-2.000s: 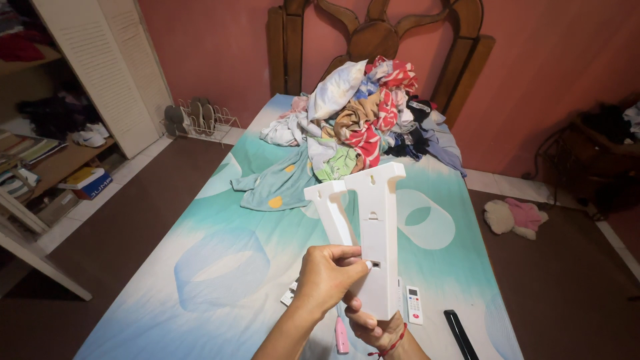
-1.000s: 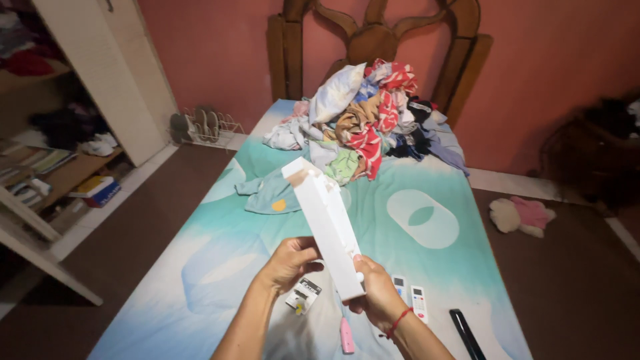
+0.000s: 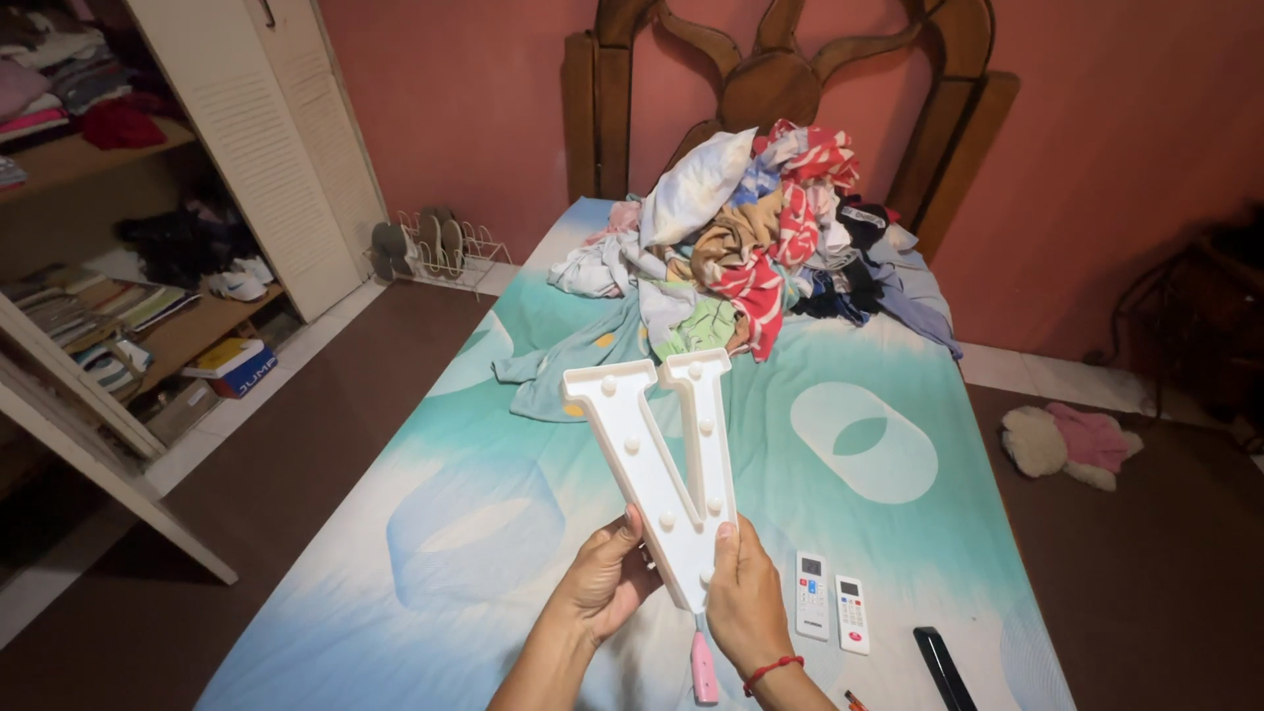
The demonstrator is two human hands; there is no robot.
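A white plastic marquee letter V [image 3: 632, 446] with round bulbs stands upright over the bed, its bulb side facing me. My left hand [image 3: 607, 583] touches its lower left edge with thumb and fingers. My right hand [image 3: 746, 592] grips the lower right side, thumb on the front. Just below the letter's tip, the pink handle [image 3: 703, 667] of a small tool lies on the sheet. Two white remote controls [image 3: 812, 594] [image 3: 852, 614] lie right of my right hand, and a black object [image 3: 943, 670] lies farther right.
Piled clothes [image 3: 750, 237] lie by the wooden headboard [image 3: 770, 94]. A wire shoe rack [image 3: 444, 252] and open closet shelves [image 3: 188, 341] stand left of the bed. On the floor at right lies a plush toy [image 3: 1071, 444] in pink.
The letter has turned from its back, through an edge-on view, to its bulb side. A small white item with a battery-like part, seen on the sheet one second ago, no longer shows.
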